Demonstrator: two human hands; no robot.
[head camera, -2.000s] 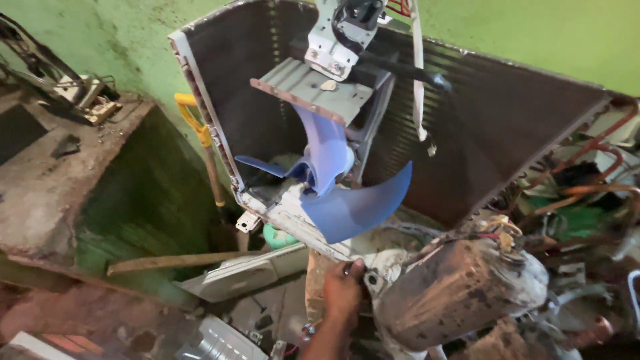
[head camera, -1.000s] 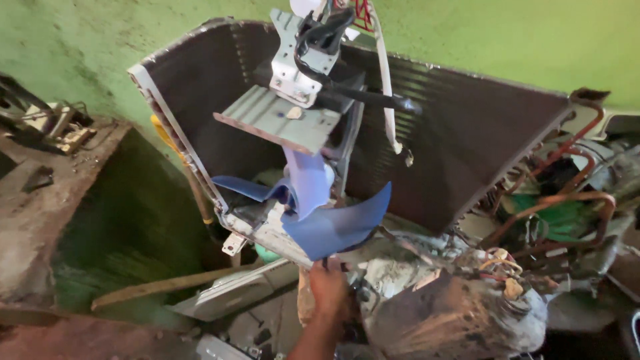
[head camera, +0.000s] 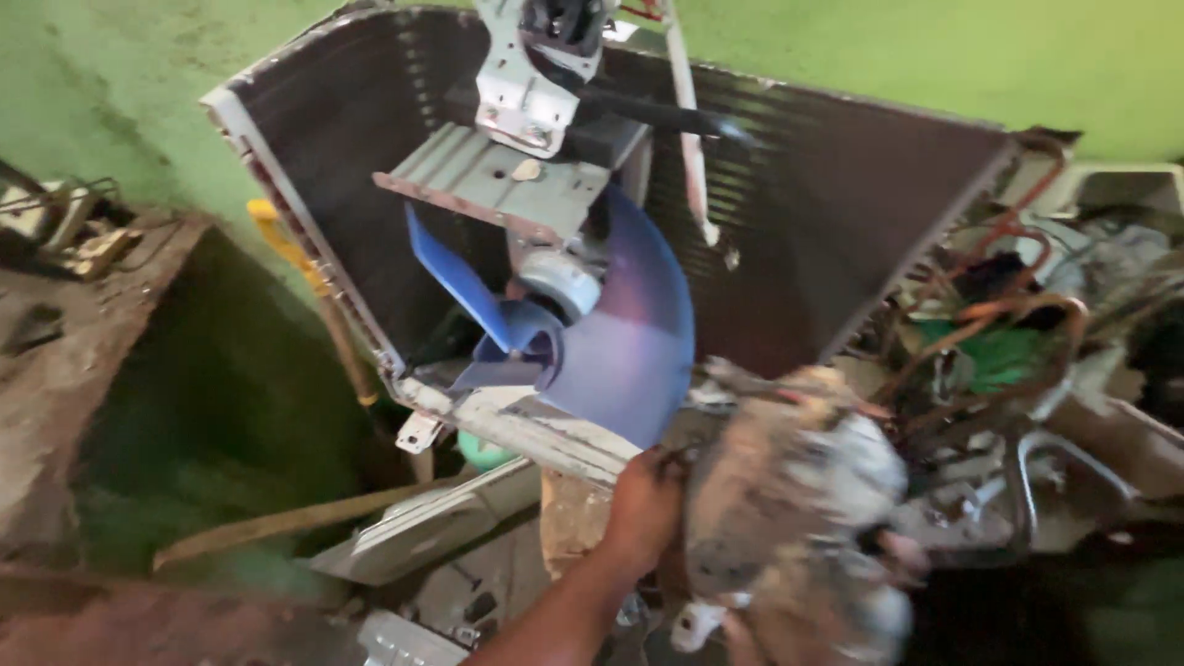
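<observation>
My left hand (head camera: 646, 504) grips the front edge of the pale metal base (head camera: 546, 439) of an air conditioner's outdoor unit. Above it are a blue fan (head camera: 629, 324), its motor (head camera: 560, 282) and a ribbed metal bracket (head camera: 504, 180). The dark finned condenser coil (head camera: 832, 203) bends around the back and left side. Right beside my left hand is a dirty, rounded compressor-like body (head camera: 768, 490), blurred. Skin-toned shapes, perhaps fingers of my right hand (head camera: 902, 558), show at its lower right; their grip is unclear.
A yellow-handled tool (head camera: 287, 245) leans left of the coil. Below it lie a wooden strip (head camera: 277, 527) and a pale panel (head camera: 435, 523). Bent copper pipes (head camera: 1008, 310) and scrap crowd the right. A concrete ledge (head camera: 83, 370) is at left, a green wall (head camera: 925, 55) behind.
The fan blades have turned to a different position. My left hand stays at the base's front edge. Skin-toned shapes now show by the compressor-like body.
</observation>
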